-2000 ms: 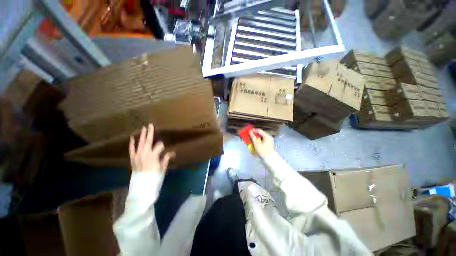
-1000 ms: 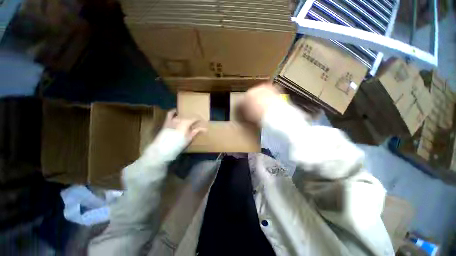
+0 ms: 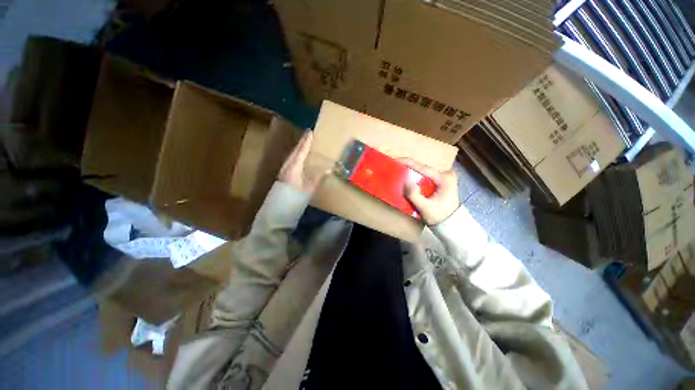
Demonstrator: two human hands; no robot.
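A small plain brown carton [image 3: 343, 126] is held tilted in front of my waist, its upper face closed. My left hand [image 3: 299, 166] grips its left end. My right hand [image 3: 434, 192] holds the red tape dispenser [image 3: 385, 177] over the middle of the carton, its metallic end pointing left near my left hand. Whether tape sticks to the carton cannot be made out.
A bundle of flattened cartons with dark printing [image 3: 427, 65] stands just beyond. Opened small cartons [image 3: 202, 145] stand at left, with white label strips [image 3: 171, 245] below. More printed cartons [image 3: 560, 129] and a roller conveyor [image 3: 632, 84] are at right.
The small carton's gap between flaps no longer shows. The carton has tilted, and the red dispenser now lies over it in my right hand. The view has turned.
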